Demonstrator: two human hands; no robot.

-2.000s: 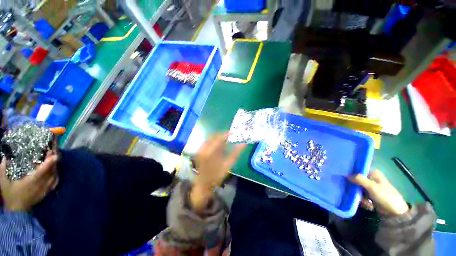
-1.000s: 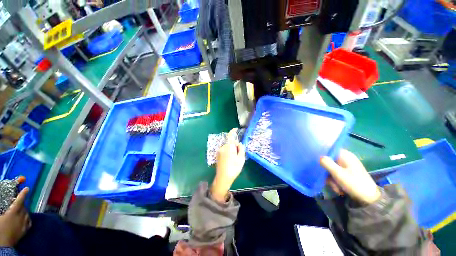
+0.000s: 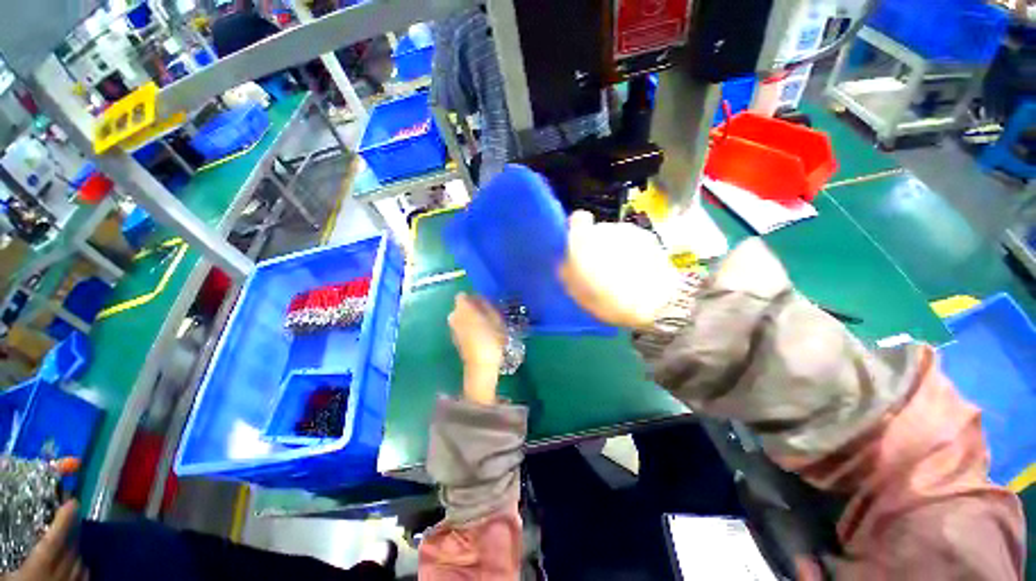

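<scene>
The shallow blue tray (image 3: 525, 244) is tipped up steeply over the green bench, its underside towards me. My right hand (image 3: 619, 272) grips its upper right edge. My left hand (image 3: 477, 335) is at the tray's lower left, closed on the edge of a clear plastic bag (image 3: 512, 350). The bag hangs under the tray's low corner with shiny silver bits in it. The tray hides its own inside and part of the bag's mouth.
A large blue tote (image 3: 381, 340) with red-ended bundles (image 3: 329, 305) stands left. The press (image 3: 579, 80) is behind the tray. A red bin (image 3: 773, 156) sits on white paper (image 3: 759, 208). Another blue tray (image 3: 991, 380) is far right. A person's hand (image 3: 51, 550) holds silver parts at lower left.
The tray has gone from lying low and slightly tilted to steeply tipped, moving left over the bag. My right hand has moved up and left with it. My left hand has moved slightly left.
</scene>
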